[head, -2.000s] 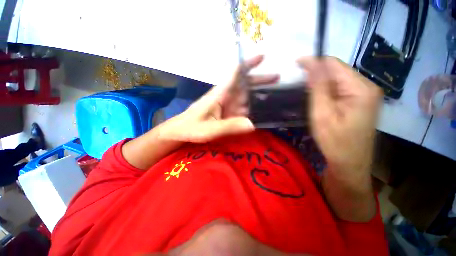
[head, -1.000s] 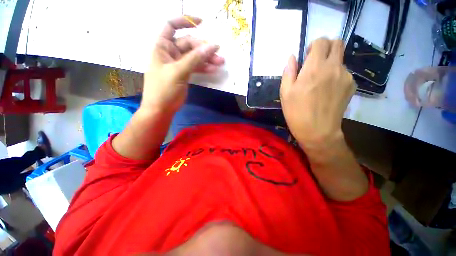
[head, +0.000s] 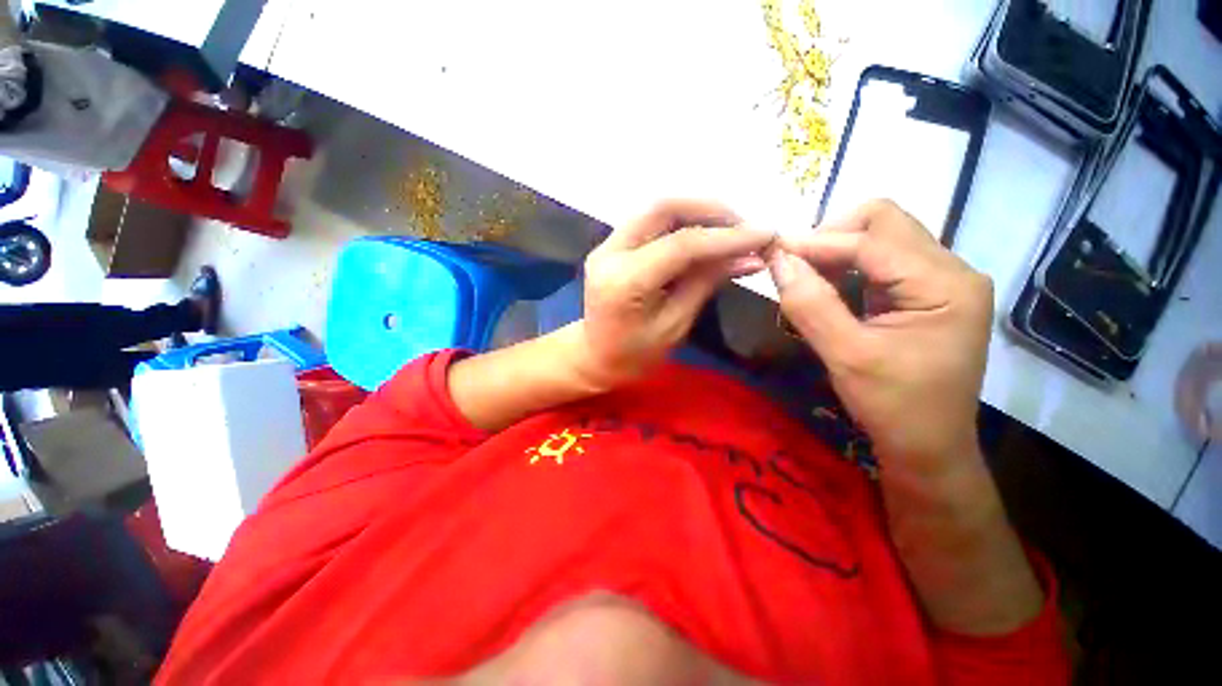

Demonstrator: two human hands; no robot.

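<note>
My left hand [head: 659,288] and my right hand [head: 901,311] meet fingertip to fingertip in front of my chest, near the table's front edge. A tiny flex cable [head: 773,247] is pinched between them, mostly hidden by the fingers. A black phone middle frame [head: 949,102] lies on the white tabletop just beyond my right hand, which covers its near end. A loose pile of yellow-gold flex pieces [head: 805,118] lies on the table to the left of that frame.
Stacked black frames [head: 1106,284] lie at the right, with another stack [head: 1059,67] behind them. A transparent round-ended item [head: 1199,389] is at the right edge. A blue stool [head: 391,315], a red stool [head: 221,168] and a white box [head: 215,449] stand left. A person's dark-clothed leg [head: 94,335] shows at far left.
The phone frame was held two seconds ago and now lies on the table, released by my right hand. My left hand, which held a gold strip, has come across to my right fingertips. The view has turned.
</note>
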